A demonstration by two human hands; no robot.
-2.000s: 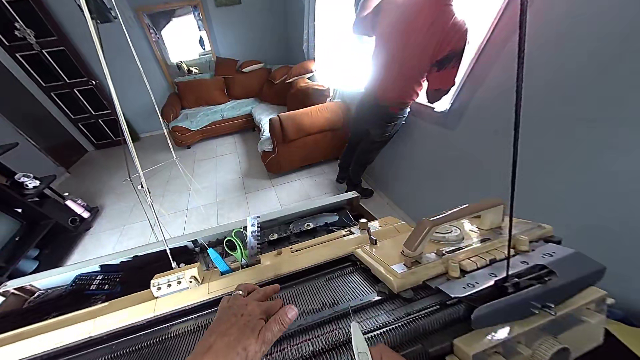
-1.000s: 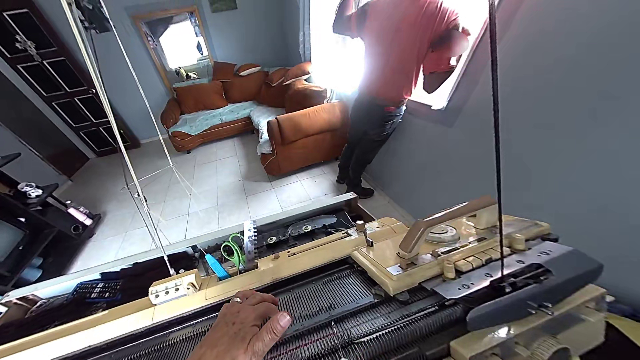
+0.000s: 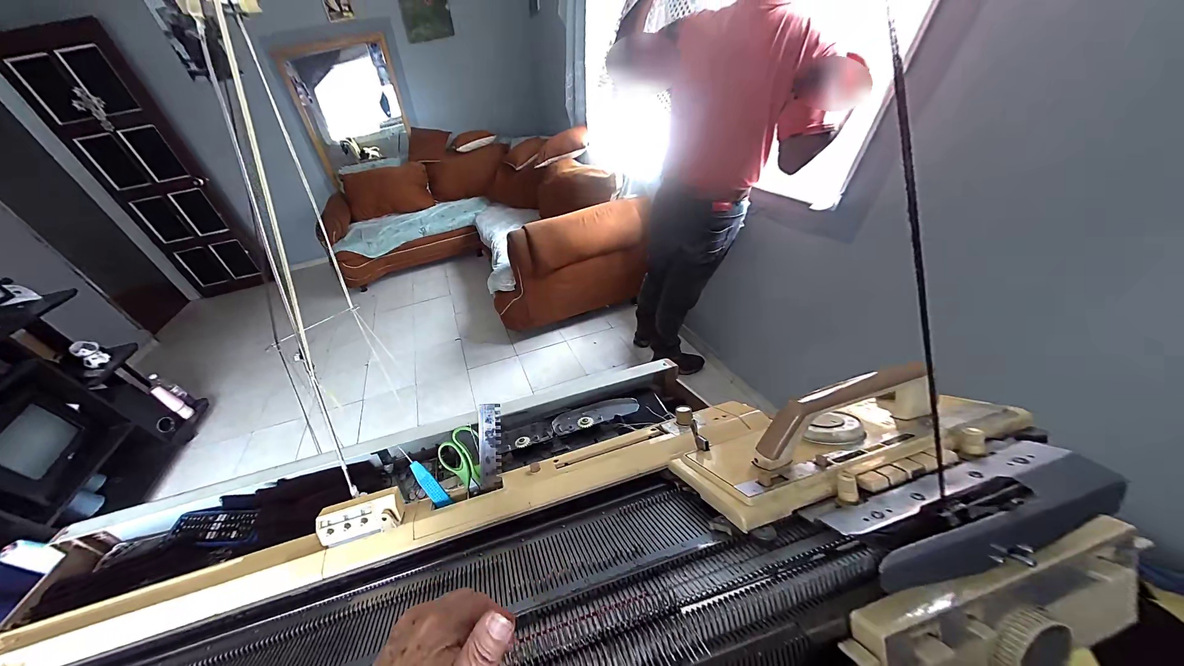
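Note:
My left hand (image 3: 449,629) rests at the bottom centre on the needle bed (image 3: 555,555) of a knitting machine, fingers curled down and thumb pointing up; whether it grips anything is hidden. Reddish stitches run between the two beds just right of the thumb. To the right sits the cream carriage (image 3: 740,462) with its brown handle (image 3: 823,412), joined to a grey metal arm plate (image 3: 1008,509). A dark yarn (image 3: 916,240) drops from above into that plate. A second, lower carriage (image 3: 999,592) with a round dial is in front. My right hand is outside the view.
Behind the bed, a tray holds green-handled scissors (image 3: 460,458), a blue-handled tool (image 3: 428,483) and a toothed comb (image 3: 490,444). Pale yarns (image 3: 277,231) hang at the left. A person in a red shirt (image 3: 726,92) stands by the window, beside an orange sofa (image 3: 573,259).
The right hand and the pale pointed tool by it, seen two seconds ago at the bottom, have left the view. My left hand sits lower in the picture. The person at the window has shifted their arms.

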